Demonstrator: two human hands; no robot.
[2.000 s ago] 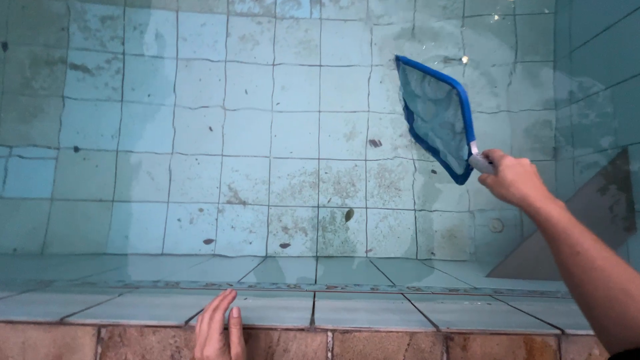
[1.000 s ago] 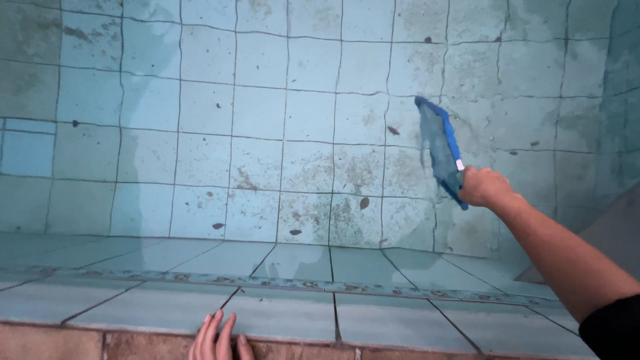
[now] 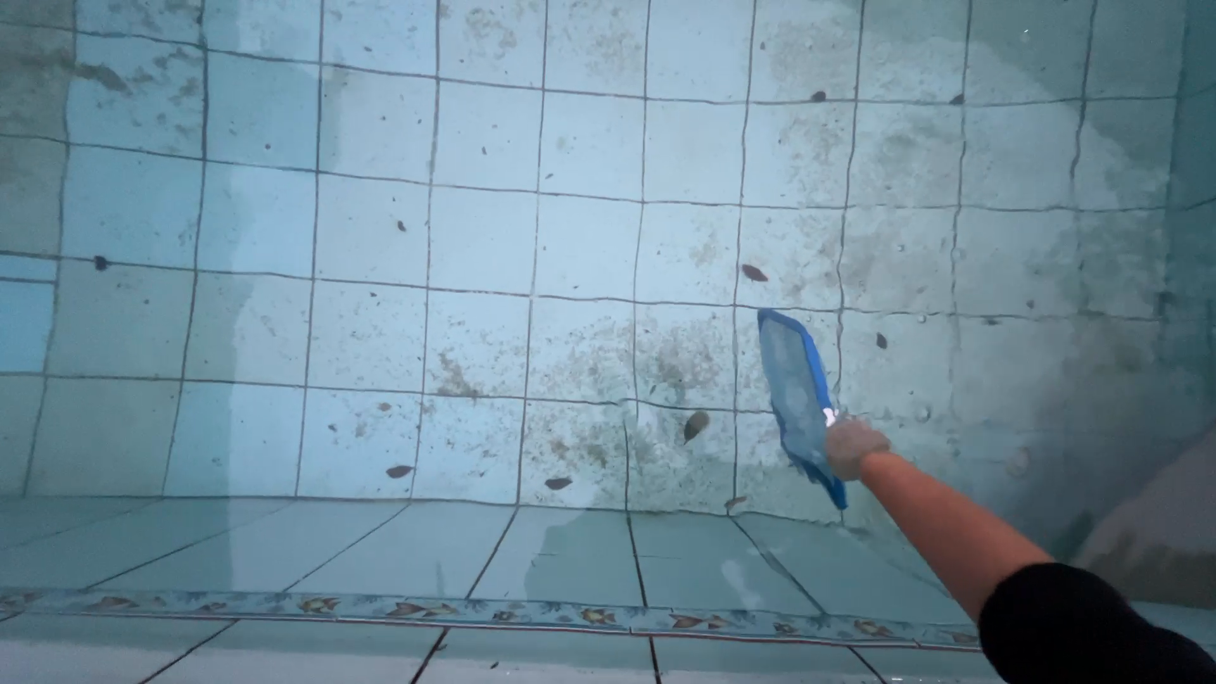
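My right hand (image 3: pixel 856 447) is under the water at the right of centre, closed around the short handle of a blue-framed pool skimmer net (image 3: pixel 798 389). The net stands nearly edge-on to me, its mesh toward the left. A brown leaf (image 3: pixel 696 426) lies on the tiled floor just left of the net, and a smaller leaf (image 3: pixel 754 273) lies above its upper tip. Another leaf (image 3: pixel 882 340) is at its right. The black sleeve (image 3: pixel 1073 627) covers my upper forearm. My left hand is out of the frame.
More leaves (image 3: pixel 559 483) and dark dirt patches dot the pool floor (image 3: pixel 370 332). The pool wall (image 3: pixel 361 546) runs along the bottom, with a fish-patterned tile border (image 3: pixel 456 611). A greyish slanted shape (image 3: pixel 1154 513) is at the lower right.
My right hand has gone down into the water with the net, which has turned more edge-on. My left hand, earlier on the brick pool edge, has dropped out of view as the view shifted.
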